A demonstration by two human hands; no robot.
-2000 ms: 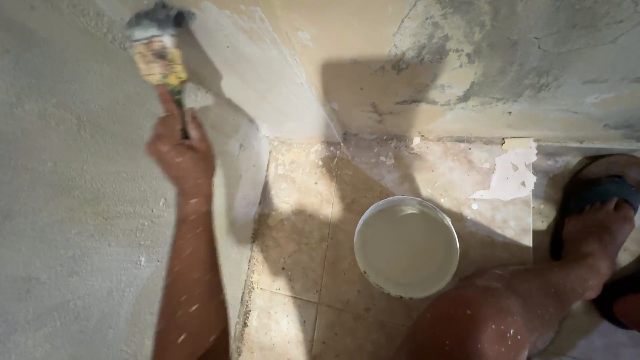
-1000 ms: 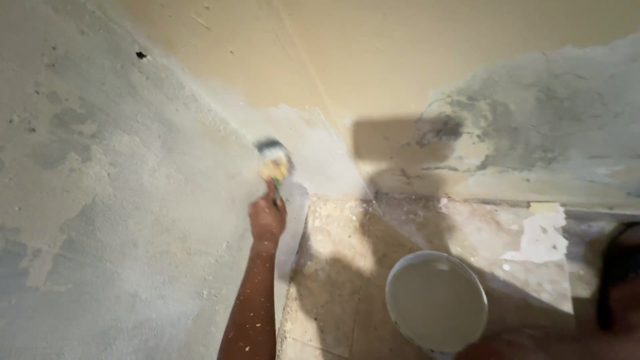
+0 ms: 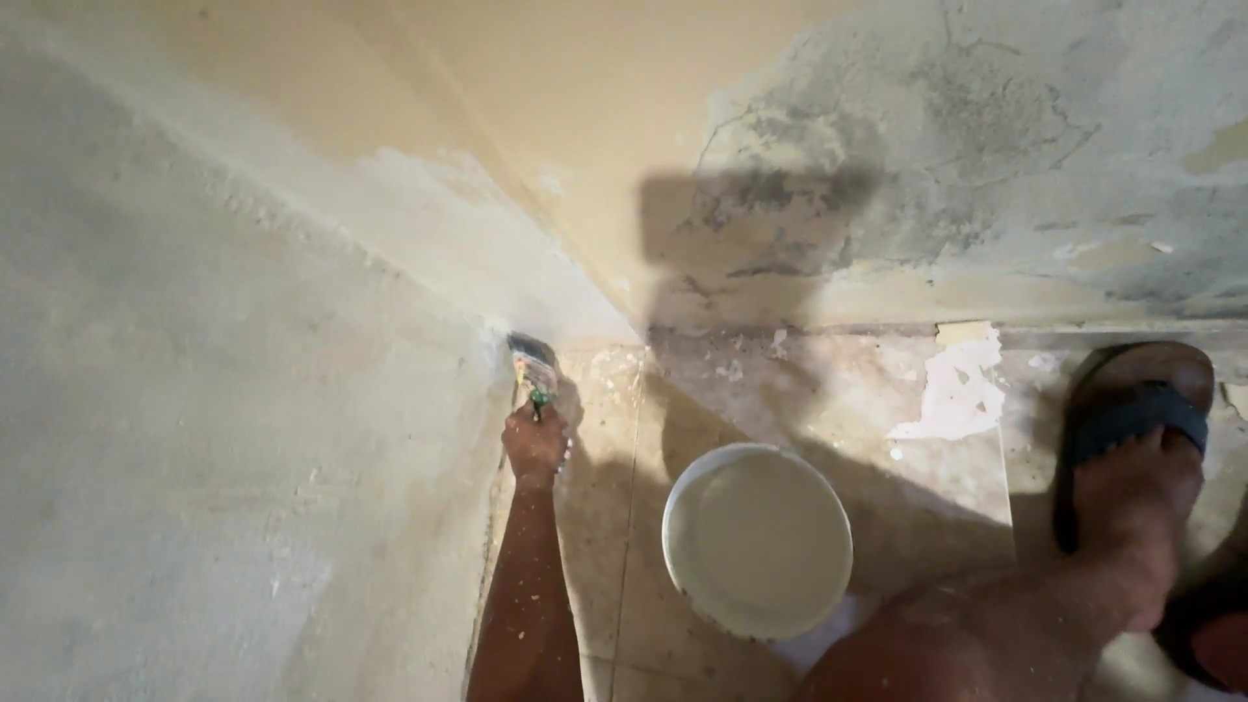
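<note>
My left hand [image 3: 535, 444] grips the green handle of a flat paintbrush [image 3: 533, 366], whose ferrule is smeared with paint. Its dark bristles point up and to the left, at the foot of the grey left wall [image 3: 341, 439], near the corner where the walls meet the floor. Light specks dot my hand and forearm. To the right of the forearm, a round white tub [image 3: 667, 546] of pale, milky liquid stands on the tiles. My right hand is out of view.
The yellowish far wall [image 3: 546, 107] bears a cracked grey patch [image 3: 936, 146]. Spotted floor tiles [image 3: 595, 546] carry a torn whitish patch [image 3: 960, 385]. A bent leg [image 3: 985, 624] and a sandalled foot [image 3: 1136, 458] occupy the right side, with part of another foot beside them.
My left hand and the brush have moved down the wall from higher up to the bottom corner, the brush still in my grip. The view has also shifted.
</note>
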